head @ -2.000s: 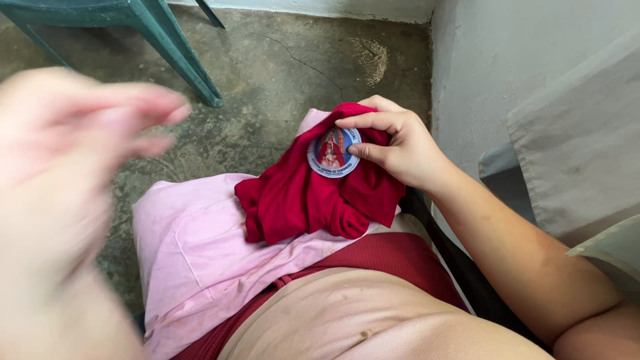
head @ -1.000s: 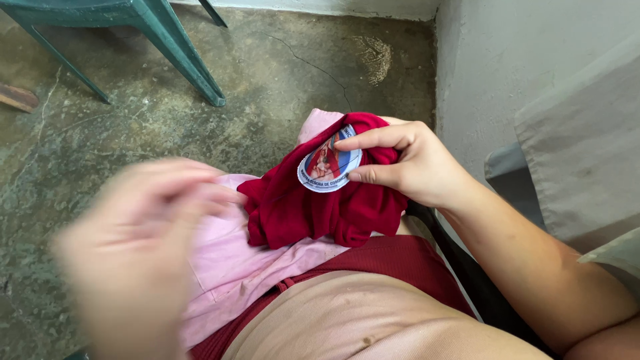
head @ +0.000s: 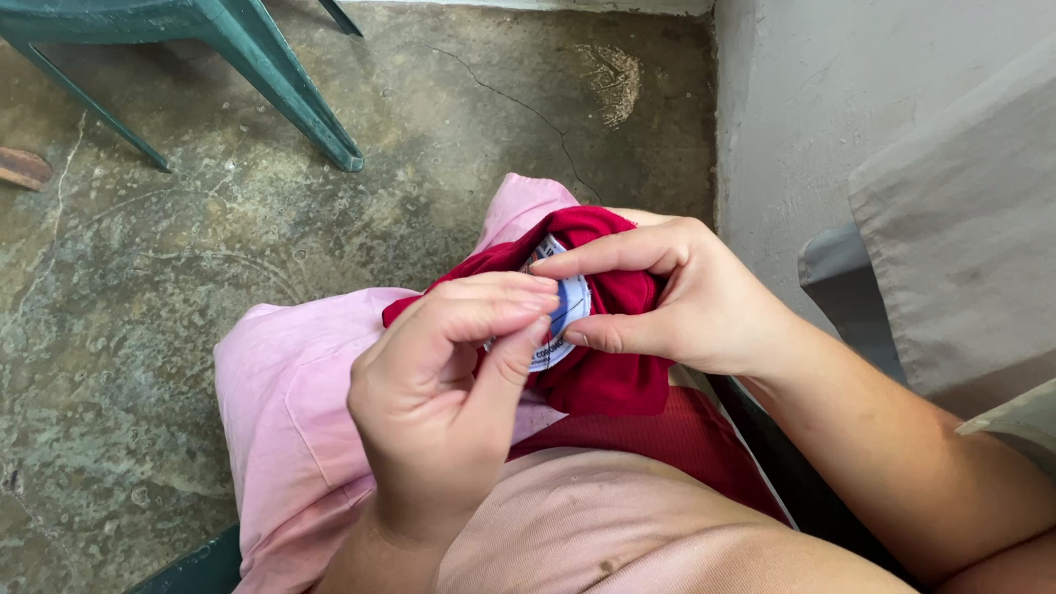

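Note:
A round embroidered patch (head: 576, 299) with a white rim, blue areas and writing lies on a dark red cloth (head: 615, 384) over my lap. My right hand (head: 709, 297) grips the cloth and patch from the right, index finger and thumb on the patch and the other fingers behind the cloth. Over the patch's left part, my left hand (head: 445, 355) has its thumb and fingertips pinched together. A thin dark thread (head: 548, 353) shows at those fingertips; whether a needle is there, I cannot tell. Pink cloth (head: 305, 396) lies beneath the red cloth.
A green plastic chair (head: 272, 74) stands at the upper left on the cracked concrete floor (head: 412, 165). A piece of wood (head: 25, 168) lies at the left edge. Along the right are a grey wall (head: 784, 107) and hanging grey fabric (head: 957, 223).
My left hand, raised and blurred at the left before, has come right and in to the patch. My right hand keeps hold of the cloth and patch, and the patch has tilted.

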